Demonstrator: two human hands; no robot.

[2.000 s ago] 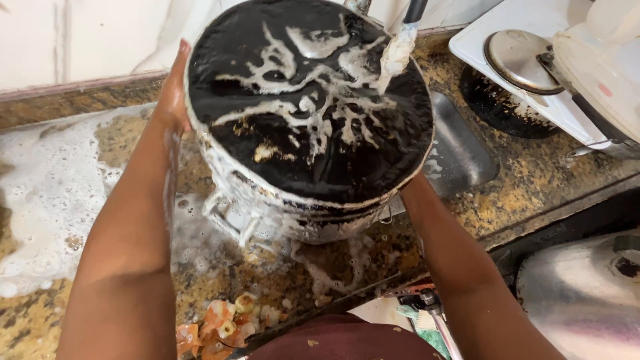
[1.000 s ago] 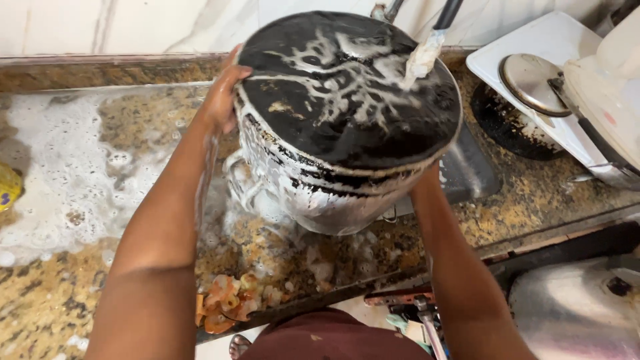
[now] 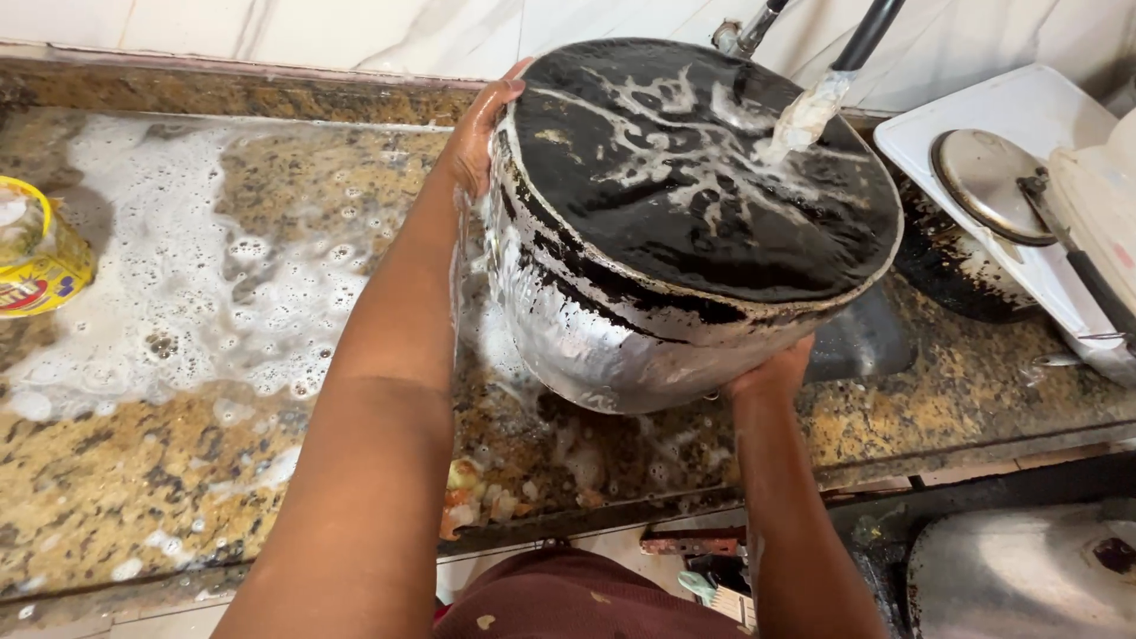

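Note:
A large aluminium pot is held tilted over the sink, its blackened, wet underside facing up. My left hand grips its left side near the bottom rim, fingertips at the edge. Lower on the right, my right hand supports the pot from beneath, its fingers partly hidden by it. Above the pot, a black faucet spout with a whitish wrapping on its end lets water onto the black base, where foam streaks spread. Part of a steel sink basin shows behind the pot.
Soapy foam covers much of the granite counter. A yellow tub stands at the left. Food scraps lie near the front edge. On the right are a white tray, a round metal lid and a blackened pan.
The foam has thinned on the pot's side, and more bare metal shows. Both hands have kept hold of the pot. The view has shifted left, bringing in the yellow tub.

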